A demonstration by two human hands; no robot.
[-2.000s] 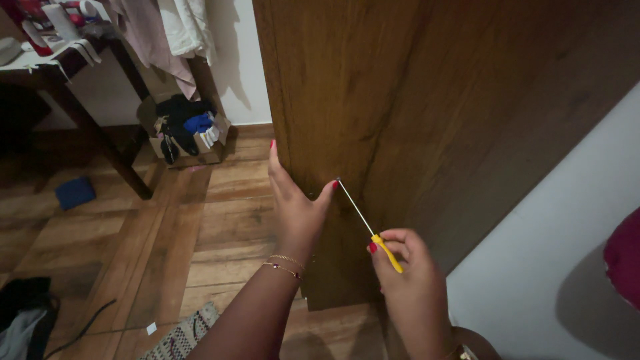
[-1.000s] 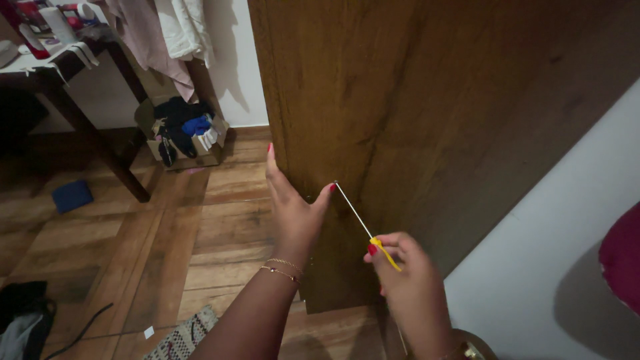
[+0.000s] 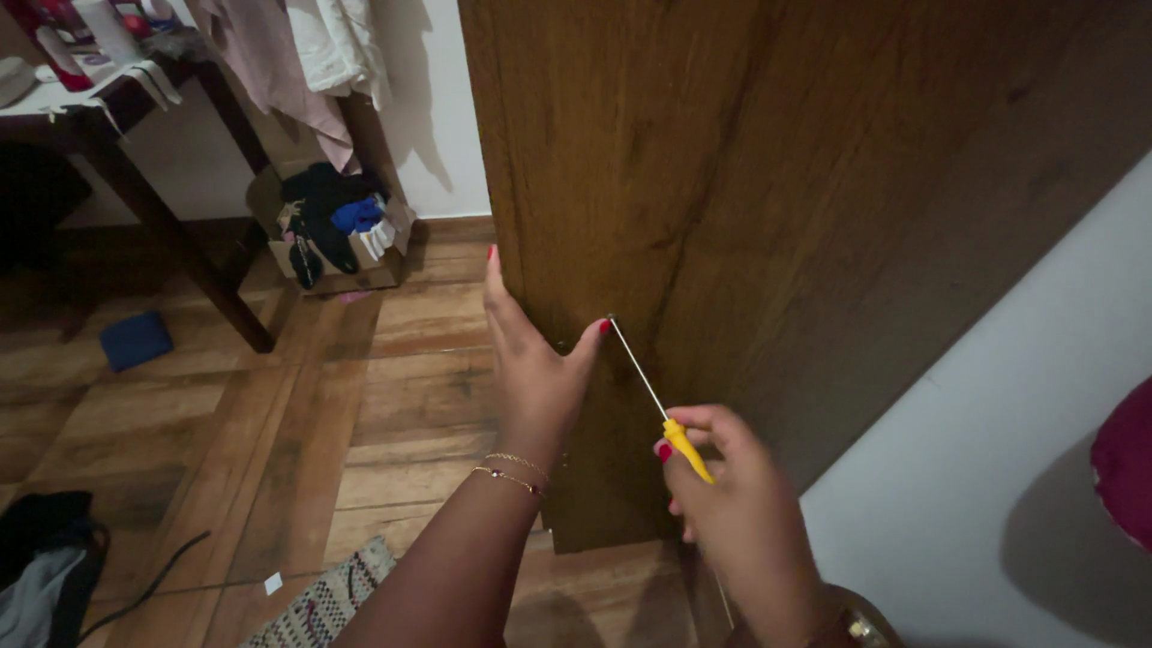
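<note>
A screwdriver with a yellow handle (image 3: 688, 450) and a long thin metal shaft is in my right hand (image 3: 738, 495), its handle pinched between thumb and fingers. The tip of the shaft meets a small dark screw or hole (image 3: 612, 318) in a brown wooden panel (image 3: 630, 180). My left hand (image 3: 538, 369) rests around the panel's left edge, fingers on the far side, and its thumb touches the face close beside the tip. Another small fitting or hole (image 3: 562, 346) shows between that thumb and the edge.
A cardboard box of clothes (image 3: 387, 270) stands by the wall, near a dark-legged table (image 3: 162, 216) bearing bottles. Garments (image 3: 333, 54) hang above the box. On the wooden floor lie a blue item (image 3: 135, 340), a woven rug (image 3: 333, 603), a dark cord (image 3: 148, 589) and dark and grey cloth (image 3: 45, 576).
My right hand has shifted its grip on the yellow handle slightly, while the tip stays at the same spot on the panel. My left hand remains at the panel's edge.
</note>
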